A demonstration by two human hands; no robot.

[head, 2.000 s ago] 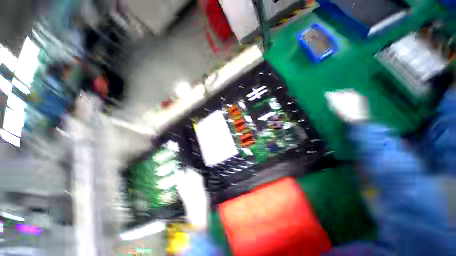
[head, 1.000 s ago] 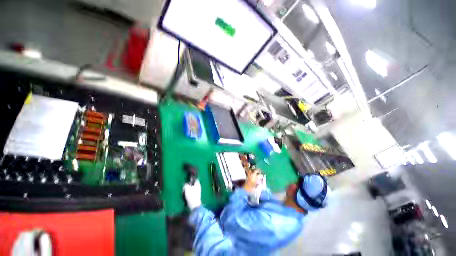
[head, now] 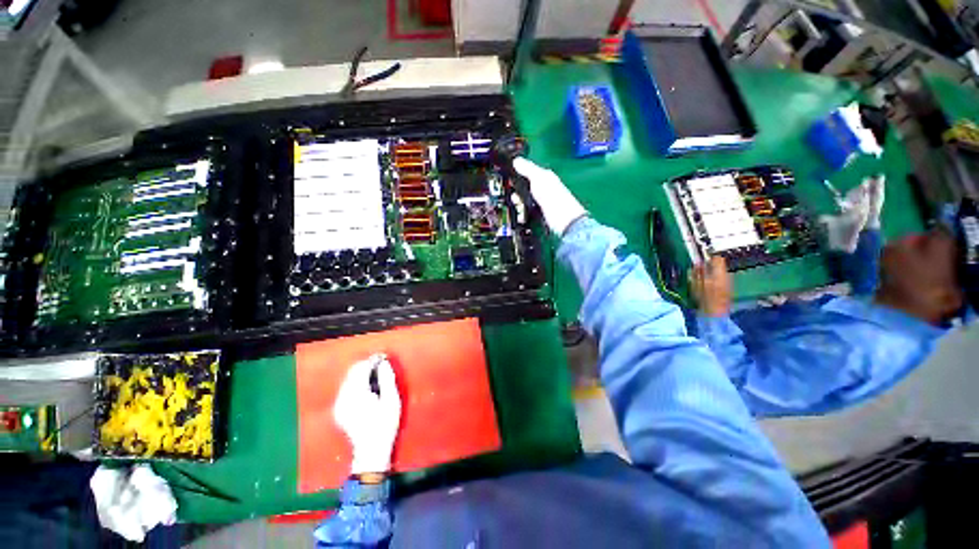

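Observation:
My right hand [head: 548, 195], in a white glove, holds a black handheld device [head: 509, 153], perhaps a barcode scanner, over the upper right edge of the component-side board [head: 338, 198]. This board has a large white block, orange coils and black cylinders, and lies in a black carrier [head: 408, 300]. To its left a green board [head: 91, 241] with white-silver rows lies in the same black framing. My left hand [head: 368, 413], gloved, rests over the red sheet [head: 446, 391], its fingers closed on a small dark tool, perhaps tweezers, mostly hidden.
A black tray [head: 161, 405] of yellow tape scraps stands front left, a crumpled white cloth [head: 134, 501] below it. A blue parts bin [head: 594, 120] and a blue-edged tray [head: 698, 91] are back right. At right another person [head: 794, 349] in blue handles a similar board [head: 730, 214].
The view has swung back from the right to the boards. My right hand, near a black object on the green mat a second ago, now holds the black device at the carrier's edge.

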